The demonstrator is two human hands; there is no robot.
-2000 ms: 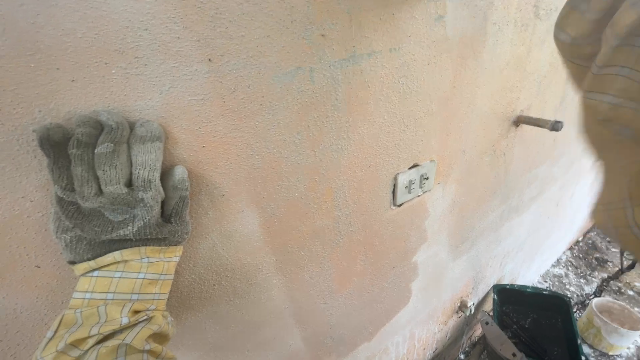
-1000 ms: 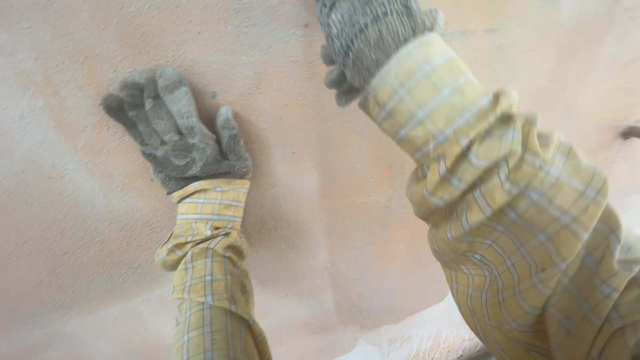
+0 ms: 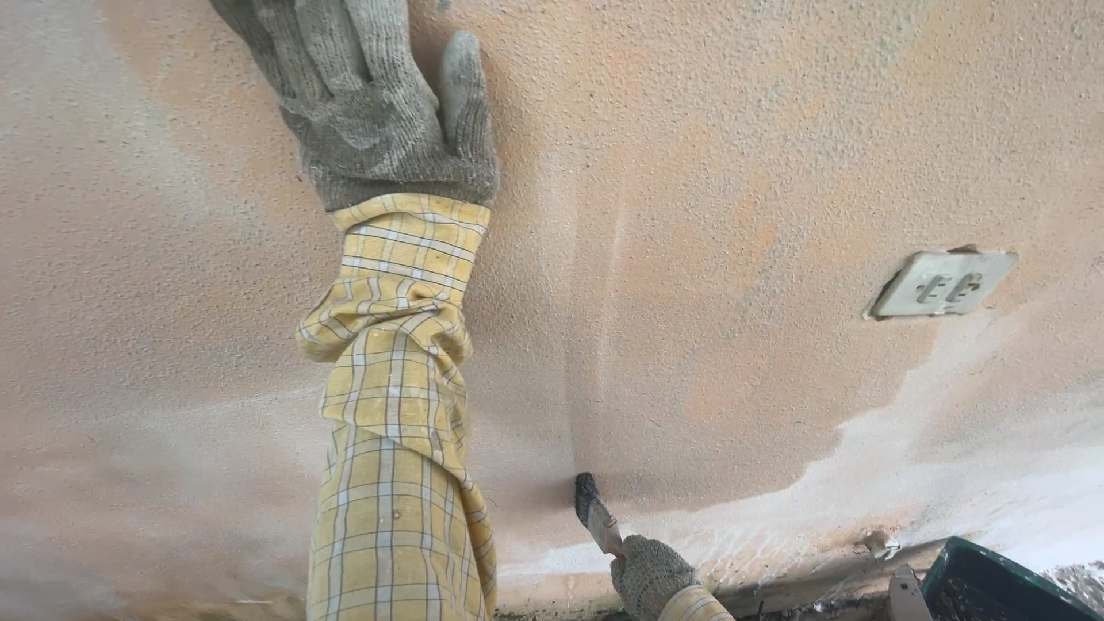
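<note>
My left hand (image 3: pixel 379 103), in a grey knitted glove, lies flat against the textured wall (image 3: pixel 707 190) at the upper left, fingers spread and empty, fingertips partly cut off by the frame's top. Low in the view, my right hand (image 3: pixel 653 573), gloved the same way, grips the handle of a flat brush (image 3: pixel 595 516) with dark bristles. Its bristles touch or nearly touch the lower wall, where a darker, damp-looking area meets a paler band. Faint vertical streaks run up the wall above the brush.
A double electrical outlet (image 3: pixel 947 283) sits in the wall at the right. At the bottom right stands a dark green tray or bucket (image 3: pixel 1000 586), with a flat-ended tool (image 3: pixel 908 595) beside it. A short pipe stub (image 3: pixel 880 543) sticks out low on the wall.
My right hand has moved from high on the wall down to its lower part, where the brush now shows. My left hand stays laid on the wall. The view has shifted.
</note>
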